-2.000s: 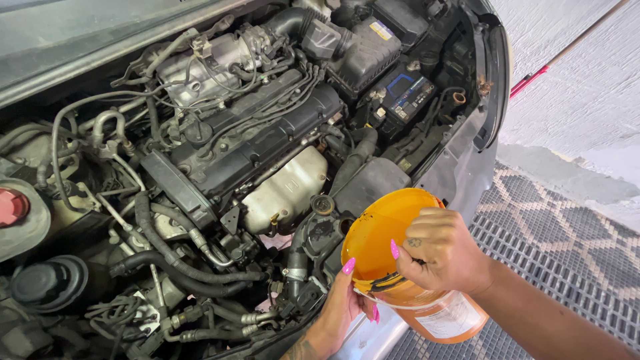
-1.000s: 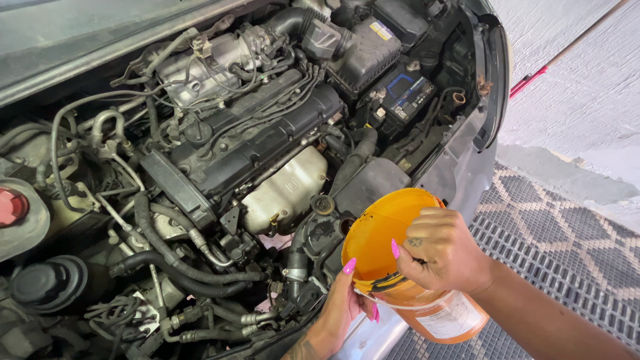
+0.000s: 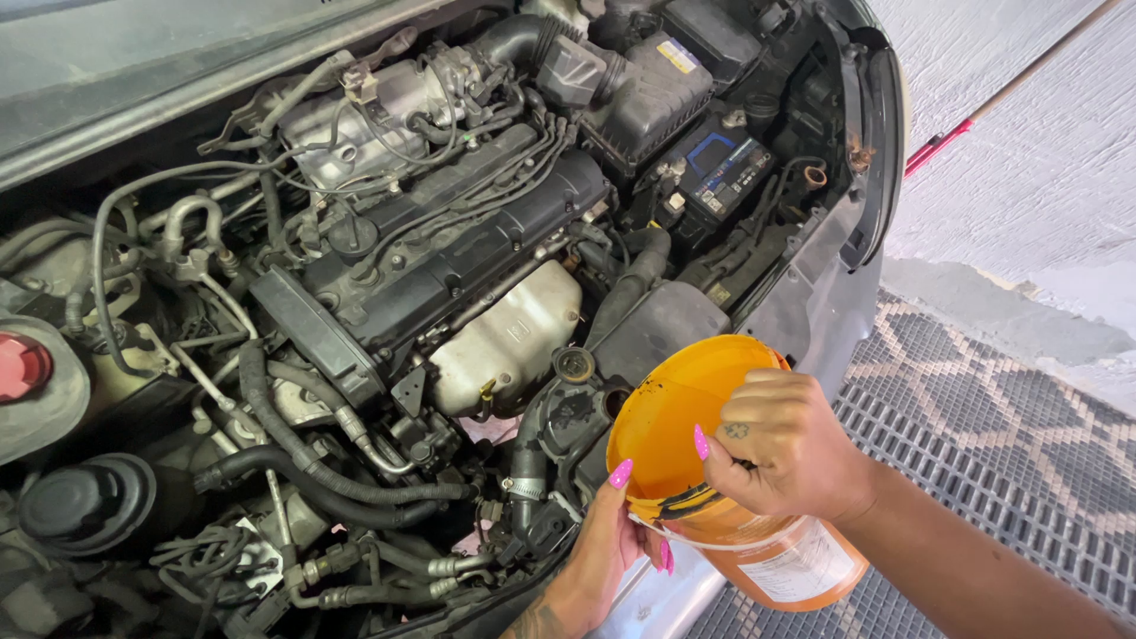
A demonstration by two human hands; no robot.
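Note:
An orange plastic bucket (image 3: pixel 803 568) with a white label is tilted over the front edge of a car's engine bay, its mouth facing up and left. My left hand (image 3: pixel 599 555) holds its near lower rim, fingers curled beneath. My right hand (image 3: pixel 785 444) is a closed fist at the rim's right side, gripping there; what lies inside the fist is hidden. Dark smears mark the rim. Just left of the bucket's mouth are an open round filler neck (image 3: pixel 574 364) and a dark hose with a metal clamp (image 3: pixel 525 487).
The engine's black valve cover (image 3: pixel 479 240) and a metal heat shield (image 3: pixel 510 342) fill the middle. A battery (image 3: pixel 723 182) and air filter box (image 3: pixel 657 98) sit upper right. Reservoirs with a red cap (image 3: pixel 22 366) and a black cap (image 3: pixel 84 504) are at left. A floor grate (image 3: pixel 976 461) lies lower right.

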